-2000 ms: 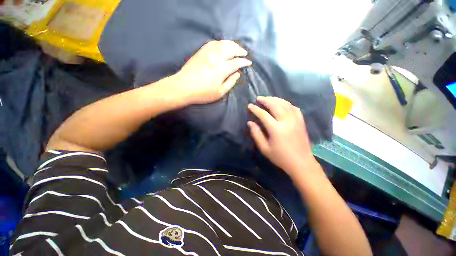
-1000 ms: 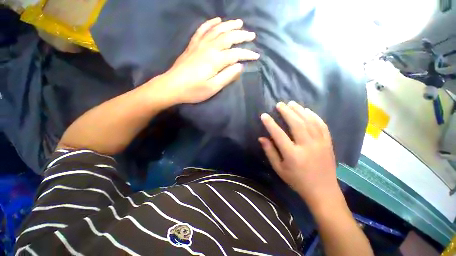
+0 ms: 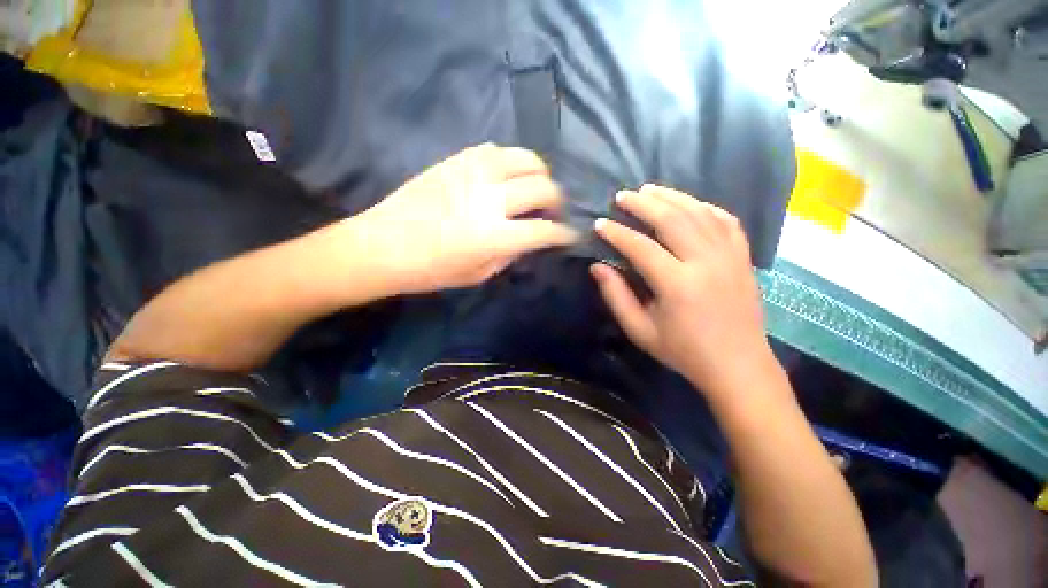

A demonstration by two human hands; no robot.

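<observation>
A dark grey garment piece point(image 3: 379, 69) lies spread over the table in front of me, its near edge at the table's front. A narrow pocket-like strip point(image 3: 536, 109) shows on it, upright in view, beyond my hands. My left hand point(image 3: 477, 218) rests on the cloth near its front edge, slightly blurred, its fingertips pointing right. My right hand point(image 3: 678, 270) lies just to the right, fingers bent and spread on the cloth's near edge. Whether the fingertips pinch the cloth is hard to tell. Folds run away from between the hands.
A sewing machine bed point(image 3: 908, 149) with a dark blue-handled tool point(image 3: 971, 147) is at right. Yellow tape point(image 3: 825, 190) and the green ruler-marked table edge point(image 3: 885, 345) lie nearer. At left are a yellow-taped board point(image 3: 115, 69), dark cloth point(image 3: 138, 230) and a small white label point(image 3: 261, 146).
The cloth first shifted right, then back left and away from me, uncovering the strip more fully. My left hand has moved down to the near edge. A white label has come into view at left.
</observation>
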